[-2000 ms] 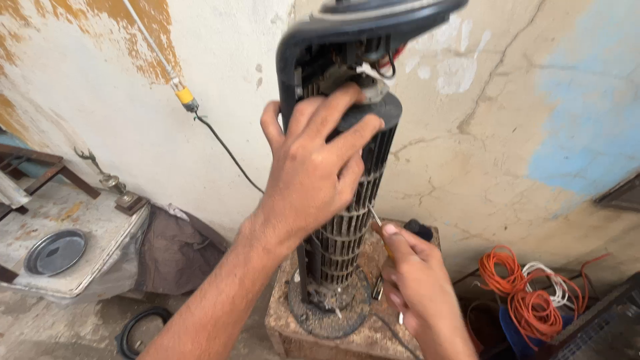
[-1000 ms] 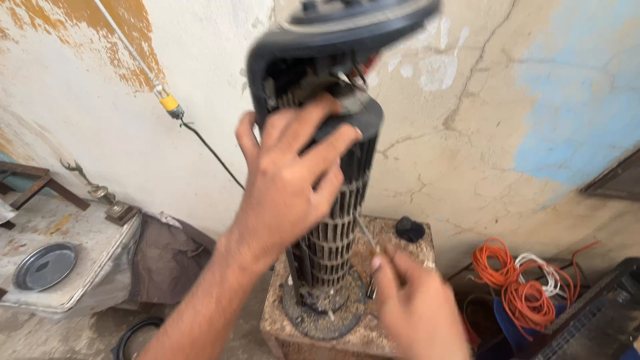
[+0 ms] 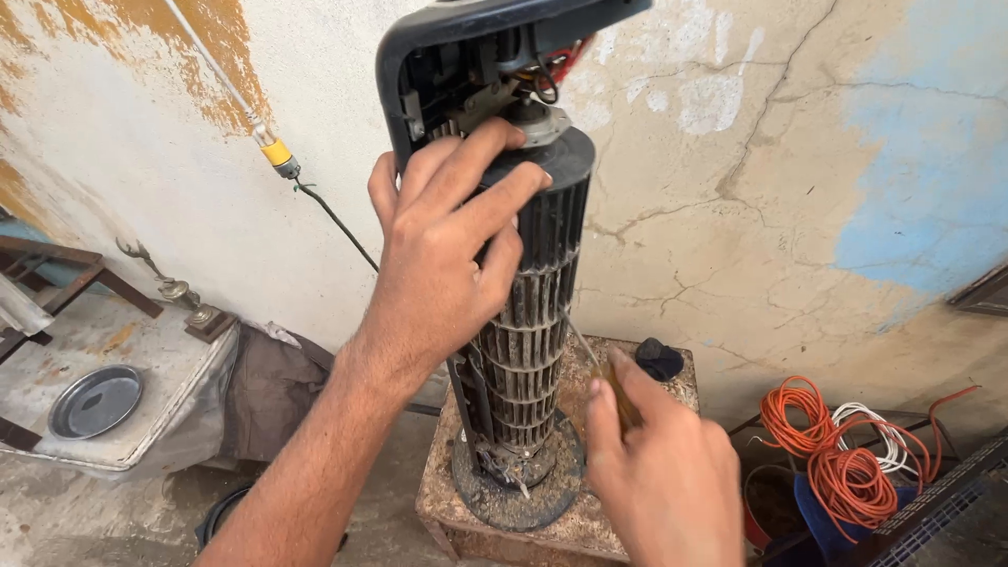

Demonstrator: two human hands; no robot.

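Observation:
An opened tower fan stands upright on a worn stool (image 3: 441, 504), its dusty cylindrical blower wheel (image 3: 524, 346) exposed. My left hand (image 3: 449, 228) grips the wheel's top end, fingertips beside the small metal motor or bearing mount (image 3: 538, 124). My right hand (image 3: 661, 465) is closed around the amber handle of a screwdriver (image 3: 584, 342), whose shaft tip reaches the wheel's right side. Above, the black top housing (image 3: 394, 79) shows red and dark wires (image 3: 563, 67). Debris covers the round base (image 3: 520, 512).
A black cloth-like item (image 3: 660, 359) lies on the stool's back corner. Orange cable coils (image 3: 854, 484) and a white coil are at right, near a black slatted panel (image 3: 937, 488). A metal plate (image 3: 96, 402) and a trophy (image 3: 189, 299) sit on the left table. A cracked wall stands behind.
My left hand stays on the wheel's top and my right hand keeps the screwdriver at its right side. The view has shifted slightly.

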